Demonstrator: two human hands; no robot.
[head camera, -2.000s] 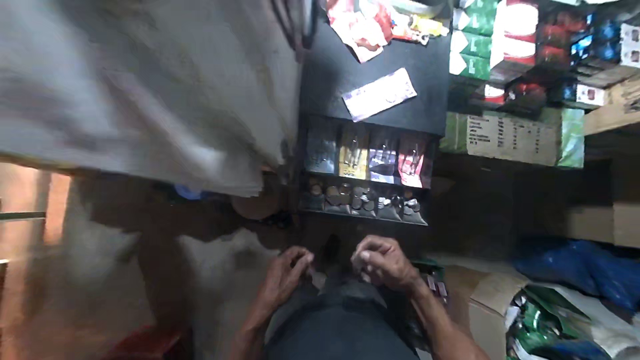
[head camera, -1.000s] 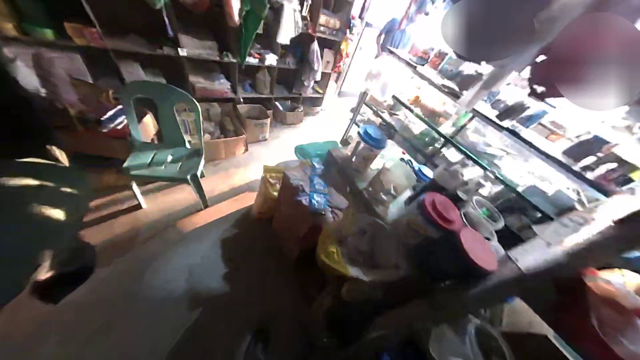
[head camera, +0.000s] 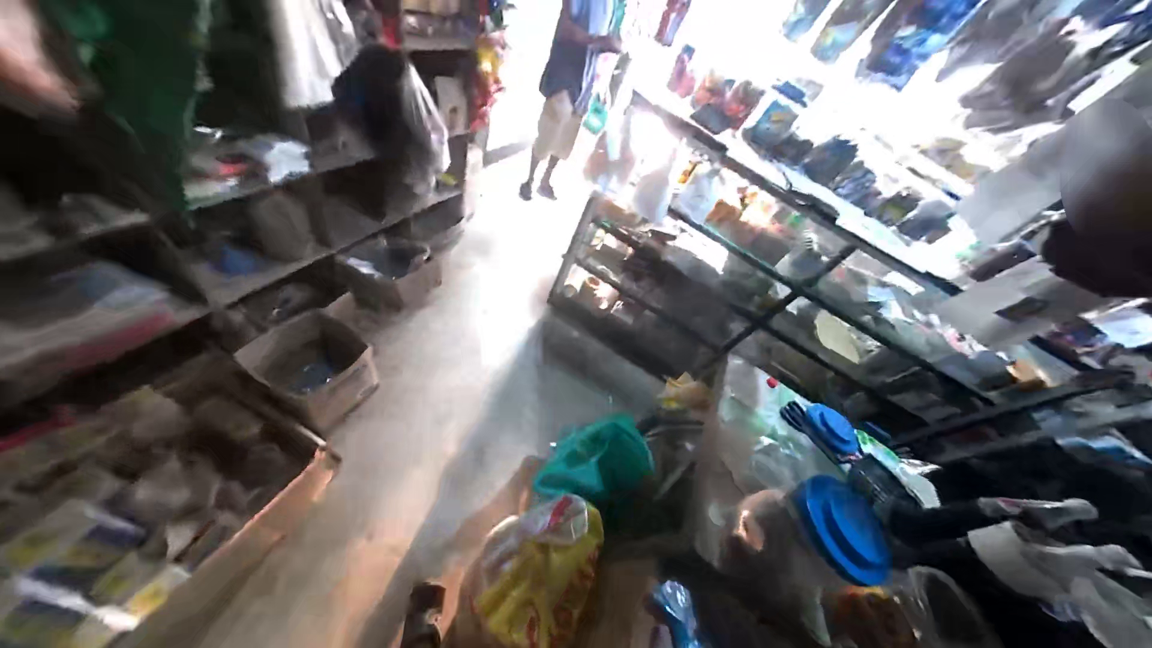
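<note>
Neither my left hand nor my right hand can be made out. A blurred tan shape cuts into the top left corner; what it is cannot be told. Low in the view, a yellow plastic package (head camera: 540, 576) lies in front of a teal plastic bag (head camera: 596, 457). To their right are containers with a large blue lid (head camera: 841, 529) and a smaller blue lid (head camera: 832, 428). An open cardboard box (head camera: 310, 364) stands on the floor at the left.
Shelves (head camera: 261, 184) of goods line the left. A glass display case (head camera: 684, 270) runs along the right. Between them a floor aisle (head camera: 450, 360) leads to a bright opening, where a person (head camera: 558, 99) stands. Another cardboard box (head camera: 297, 504) holds packets at lower left.
The view has swung from an open drawer of coins and notes, past a green chair, to the aisle. Both my hands, seen over the floor near the drawer two seconds ago, are out of sight.
</note>
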